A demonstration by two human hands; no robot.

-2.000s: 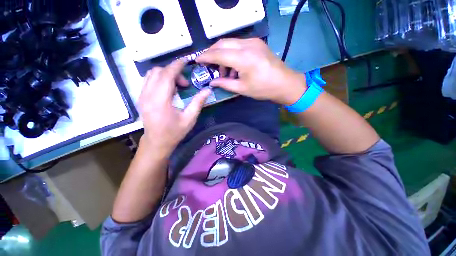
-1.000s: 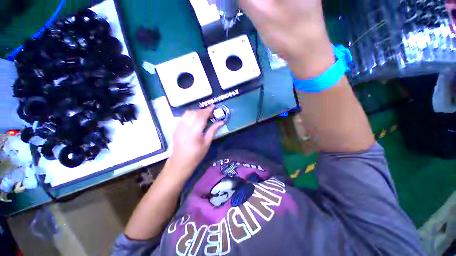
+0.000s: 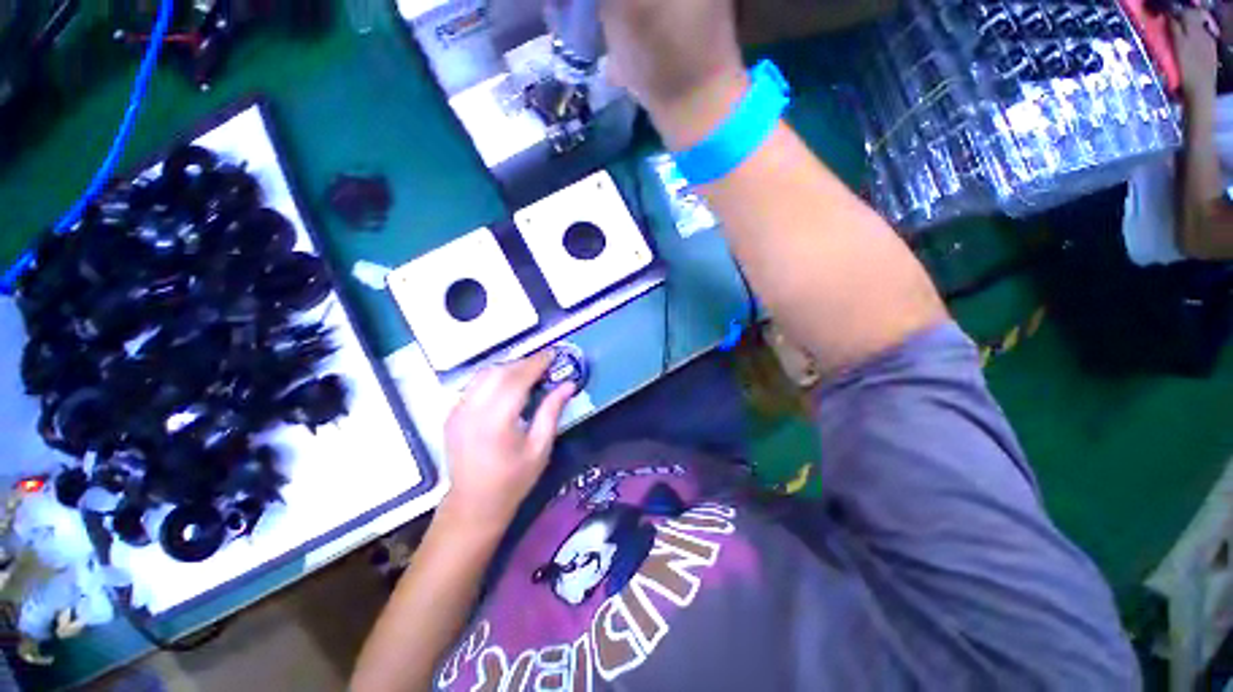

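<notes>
My left hand (image 3: pixel 495 435) holds a small round part with a dark rim and pale centre (image 3: pixel 565 368) between thumb and finger at the bench's front edge. My right hand (image 3: pixel 665 47) is raised at the top, by the white screw feeder (image 3: pixel 503 108). It is around a greyish cylinder, the screwdriver (image 3: pixel 579 25), which is blurred and cut off by the top edge. The bit cannot be made out clearly. The jig's two white blocks with round holes (image 3: pixel 467 300) stand between the hands.
A heap of black housings (image 3: pixel 176 338) lies on a white board (image 3: pixel 354 466) at left. Small dark parts (image 3: pixel 360 199) lie on the green mat. Clear blister trays (image 3: pixel 1028 108) are at right, near another person's arm (image 3: pixel 1201 135). A blue cord (image 3: pixel 119 129) crosses the upper left.
Both hands were together at the round part two seconds ago. My right hand has since moved up to the feeder and now shows around the screwdriver. My left hand keeps the part. The view has shifted.
</notes>
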